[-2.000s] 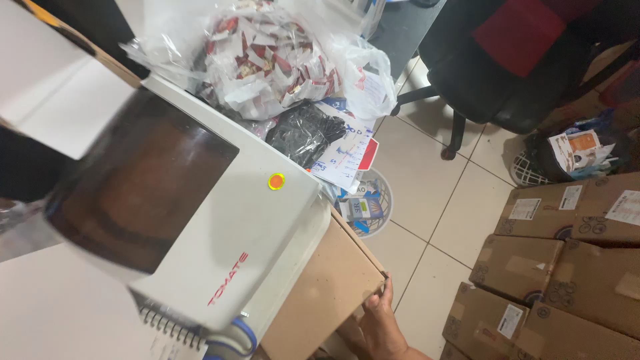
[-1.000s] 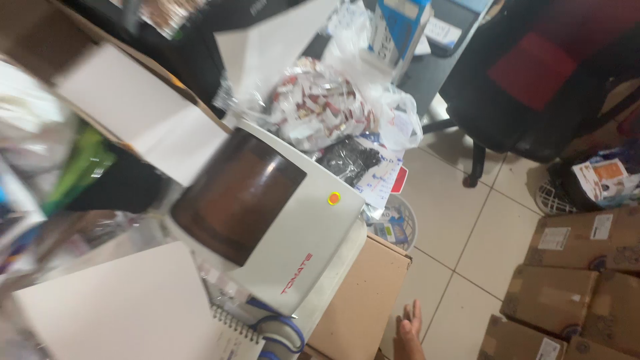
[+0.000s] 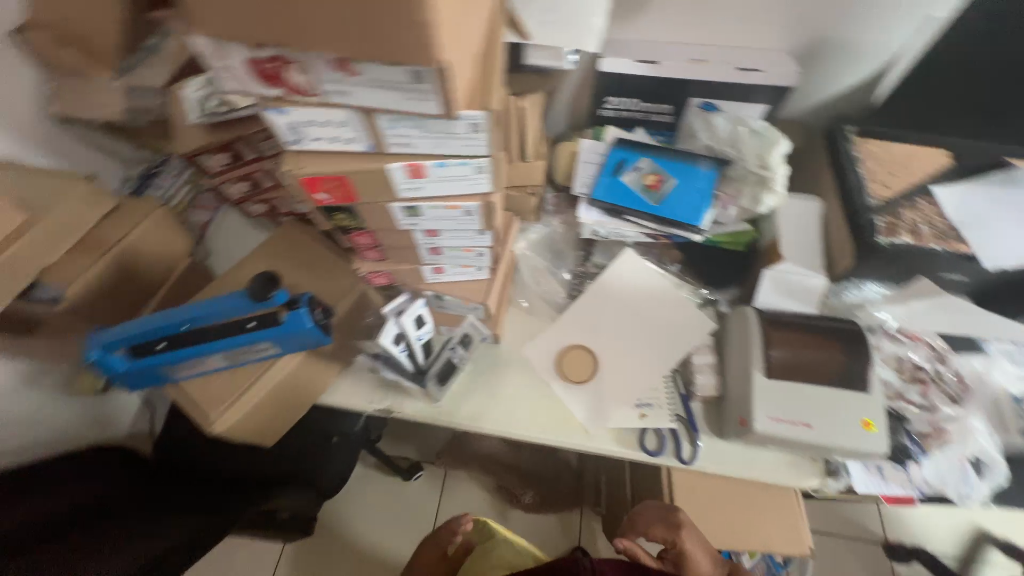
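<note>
At the bottom edge, my left hand point(image 3: 442, 546) is beside a yellow item point(image 3: 502, 547), perhaps cloth; whether it grips this is unclear. My right hand point(image 3: 668, 538) has curled fingers near my body, in front of a cardboard box point(image 3: 740, 508) below the table; its grip is hidden by blur. Above the hands, blue-handled scissors point(image 3: 672, 444) overhang the front edge of the white table point(image 3: 512, 420), beside a spiral notepad point(image 3: 652, 404). A round tan disc point(image 3: 577, 364) lies on white paper point(image 3: 632, 320). To their right stands a grey label printer point(image 3: 800, 408).
A blue impulse sealer point(image 3: 208, 336) rests on a cardboard box point(image 3: 296, 384) at left. Stacked cardboard boxes point(image 3: 448, 188) with labels stand behind small packaged items point(image 3: 416, 344). A blue box point(image 3: 658, 184) lies on papers. Plastic bags point(image 3: 952, 416) and a monitor point(image 3: 904, 192) are at right.
The view has swung far left. My right hand, earlier by the cardboard box below the printer, is now curled near my body. My left hand and the yellow item have come into view.
</note>
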